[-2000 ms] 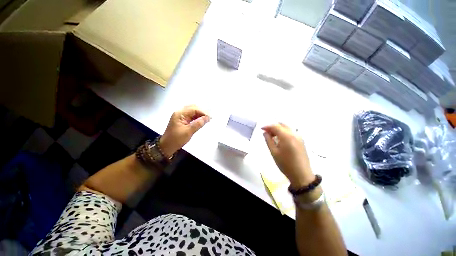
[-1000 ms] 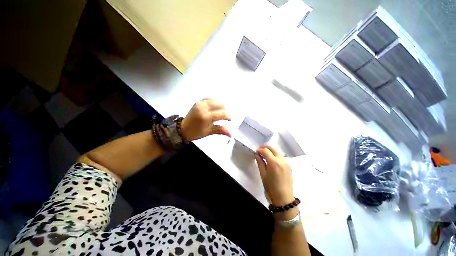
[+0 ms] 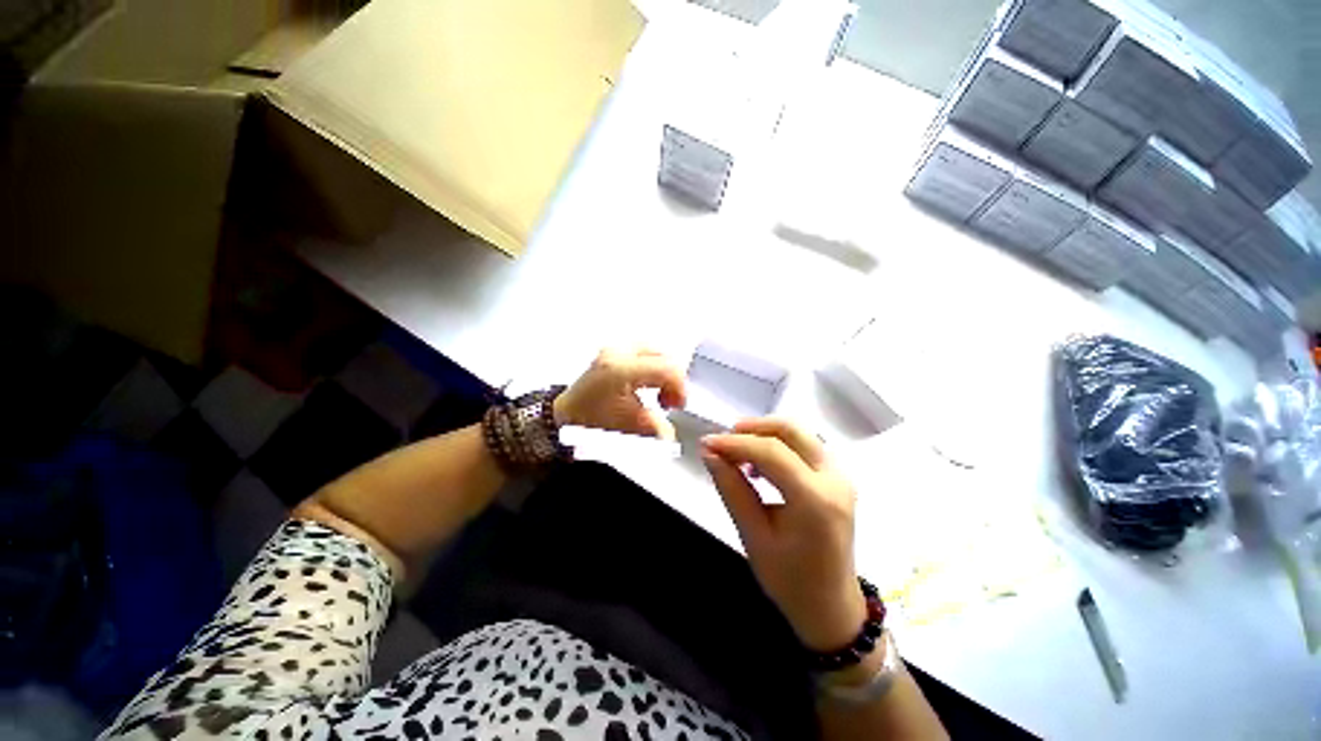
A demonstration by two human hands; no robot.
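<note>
An open white retail box (image 3: 736, 384) stands near the table's front edge, its pale inside showing. My left hand (image 3: 623, 394) is at its left, fingers curled, with a narrow white strip (image 3: 616, 442) between them, over the table edge. My right hand (image 3: 794, 521) is in front of the box, its thumb and fingertips close together near the strip's right end; whether they hold anything is unclear. Another white box (image 3: 866, 394) lies just right of the open one. Glare hides some edges.
A printed box (image 3: 695, 167) stands farther back, beside a loose pale item (image 3: 826, 246). Stacked boxes (image 3: 1079, 142) are back right. A black bagged bundle (image 3: 1137, 442), clear bags (image 3: 1275, 442) and a slim grey tool (image 3: 1101, 644) lie right. A large carton (image 3: 449, 109) is left.
The narrow white strip now shows at my left hand, which has moved down and right toward my right hand. A second box has appeared beside the open one since the earliest frame.
</note>
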